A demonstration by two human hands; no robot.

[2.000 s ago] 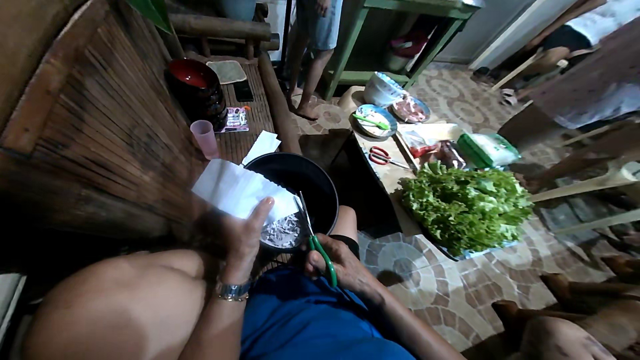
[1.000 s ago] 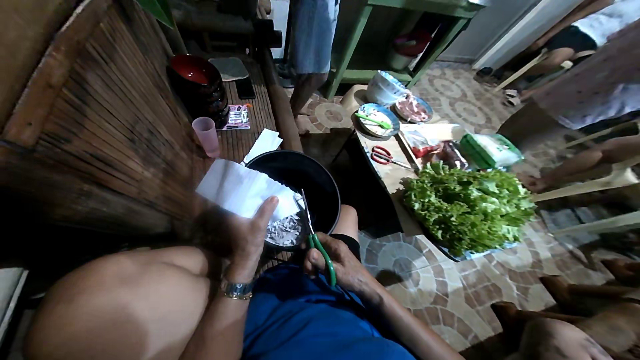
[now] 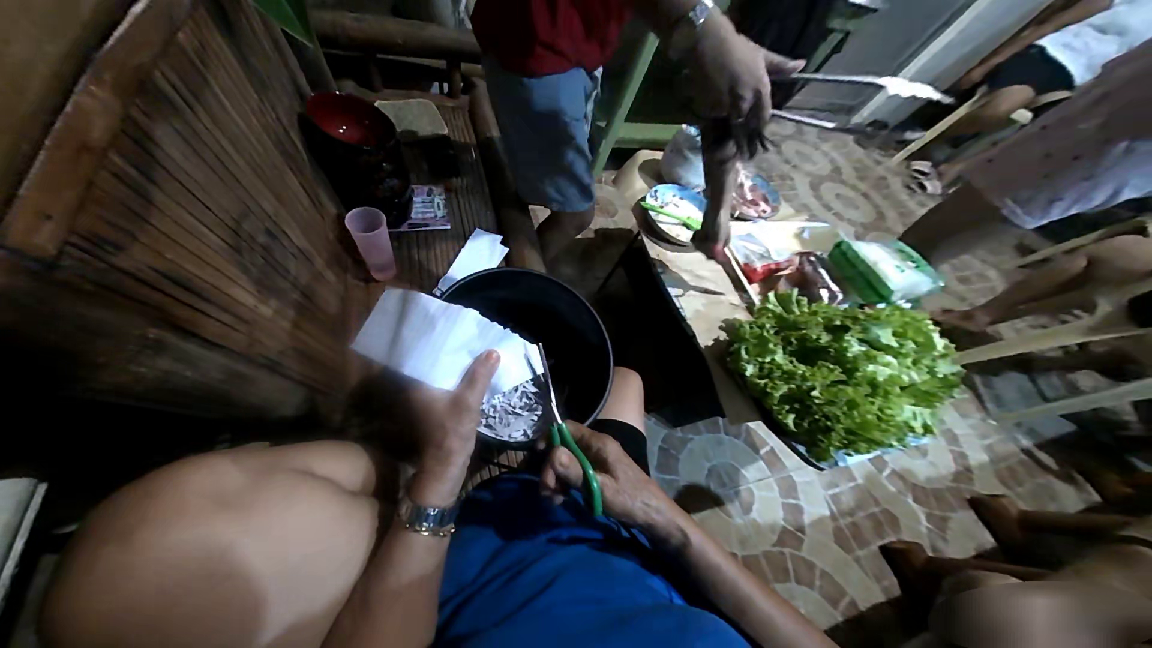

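My left hand (image 3: 450, 409) holds a folded sheet of white paper (image 3: 432, 337) over a round dark pot (image 3: 589, 360), its thumb on top of the sheet. In my right hand (image 3: 594, 468) is a pair of green-handled scissors (image 3: 576, 450), fingers in the handles. The scissor blades meet the sheet's right edge. Thin paper shreds (image 3: 511, 412) lie in the pot, partly hidden beneath the sheet. White paper strips (image 3: 474, 258) rest beside the pot's far left rim.
A pink plastic cup (image 3: 371, 243) and a black-and-red container (image 3: 351, 121) stand on the slatted bench. Right of the pot, a low table holds leafy lettuce (image 3: 841, 373), a green-white package (image 3: 886, 270) and a plate (image 3: 673, 213). A person's hand (image 3: 733, 81) with tongs reaches above it.
A co-worker in a red top has come close beside the low table, with tongs in one hand. The red-handled scissors seen on the table earlier no longer show there. My hands have barely moved.
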